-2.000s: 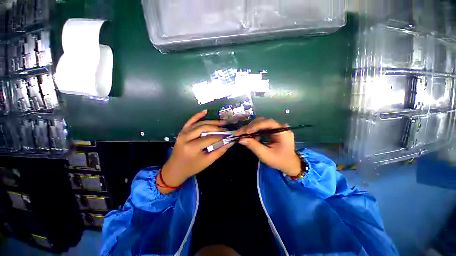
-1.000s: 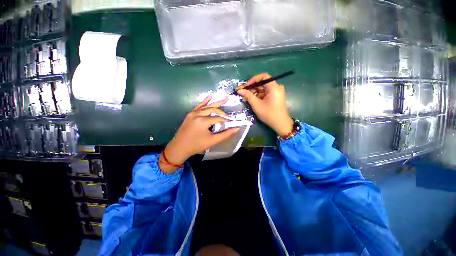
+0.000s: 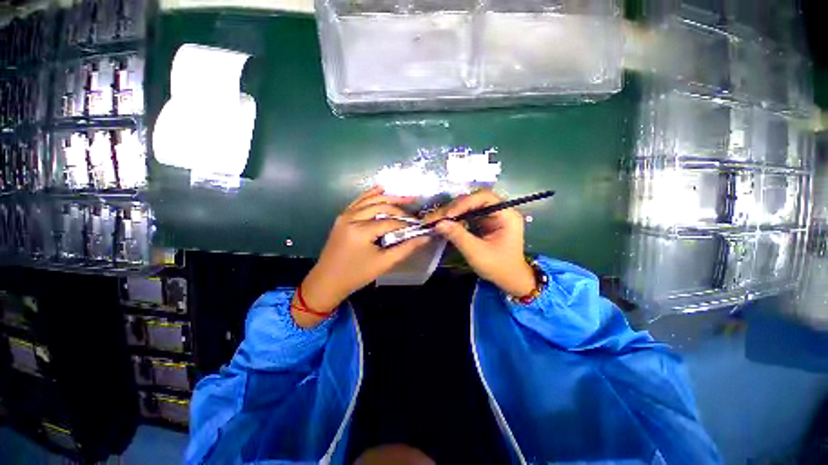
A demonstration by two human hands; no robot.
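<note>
My left hand (image 3: 352, 243) holds a small silvery circuit board (image 3: 405, 235) between its fingers near the mat's front edge. A pale liner sheet (image 3: 410, 265) hangs below the same fingers. My right hand (image 3: 493, 241) grips dark, thin tweezers (image 3: 508, 203), with the shaft pointing up to the right. The tweezers' tip is at the board, partly hidden by the fingers. More boards (image 3: 474, 169) glare white on the green mat just beyond my hands; their outlines are hard to tell.
A frosted empty blister tray (image 3: 404, 54) lies at the top. A white curled liner strip (image 3: 204, 136) is at upper left. Filled blister trays (image 3: 100, 159) stand at far left, clear stacked trays (image 3: 690, 191) at right. Dark racks with yellow-marked units (image 3: 162, 331) are below left.
Since one second ago, my right hand and the tweezers have come back from the glaring boards toward me, to the board at my left fingers. The camera view has shifted slightly.
</note>
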